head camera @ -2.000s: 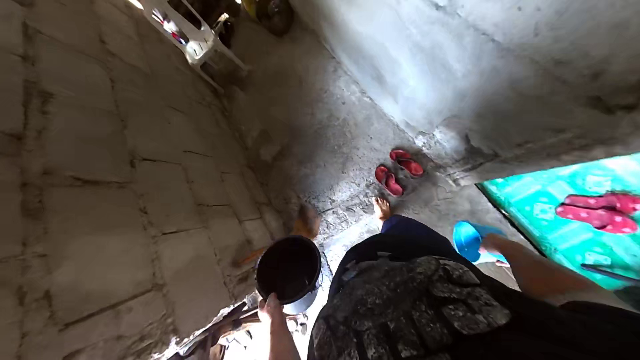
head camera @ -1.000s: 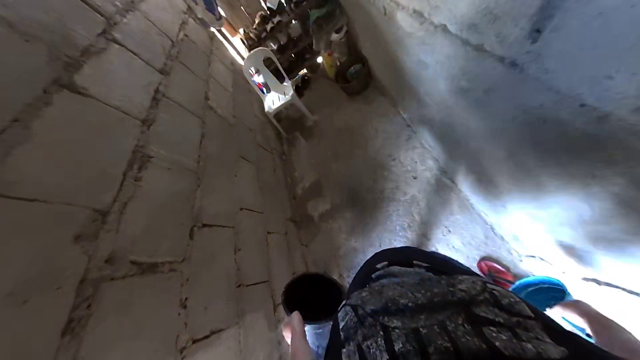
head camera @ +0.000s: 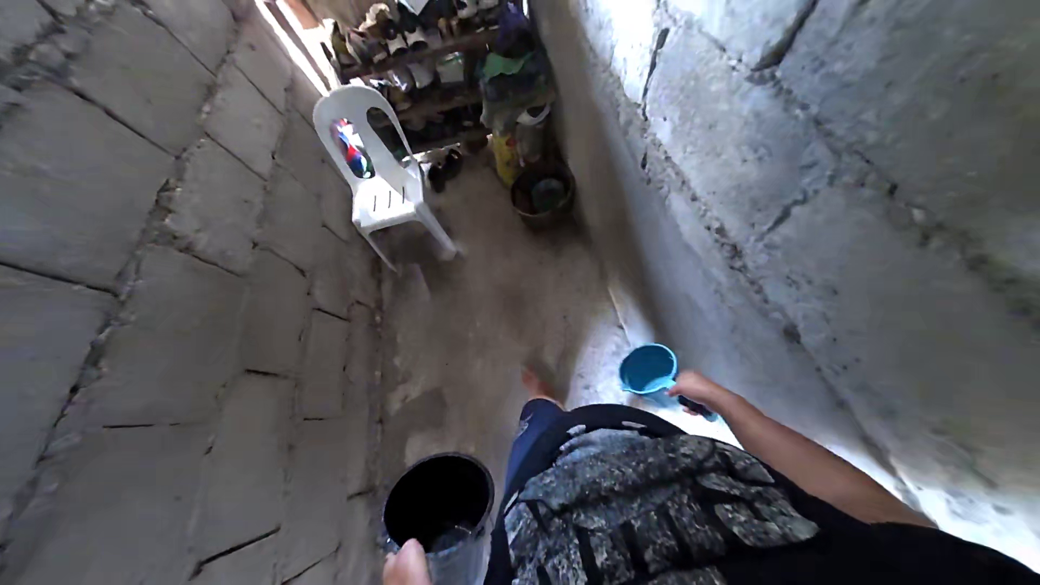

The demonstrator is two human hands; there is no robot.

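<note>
At the bottom of the head view, my left hand grips the near rim of a dark-mouthed bucket; the bucket's inside is too dark to make out fully. On the right side, my right hand is closed around the handle of a blue plastic dipper, whose open top faces up. The dipper is held out beside my body, near the right wall. One bare foot shows on the floor ahead of my dark shorts.
Block walls flank a narrow concrete floor. A white plastic chair stands by the left wall. Behind it are shelves of shoes, with a dark basket or tub at the right wall.
The view has shifted far along the passage; chair and shoe shelves now show more fully. The red slippers and green mat seen earlier are out of view. Both hands keep hold of bucket and dipper.
</note>
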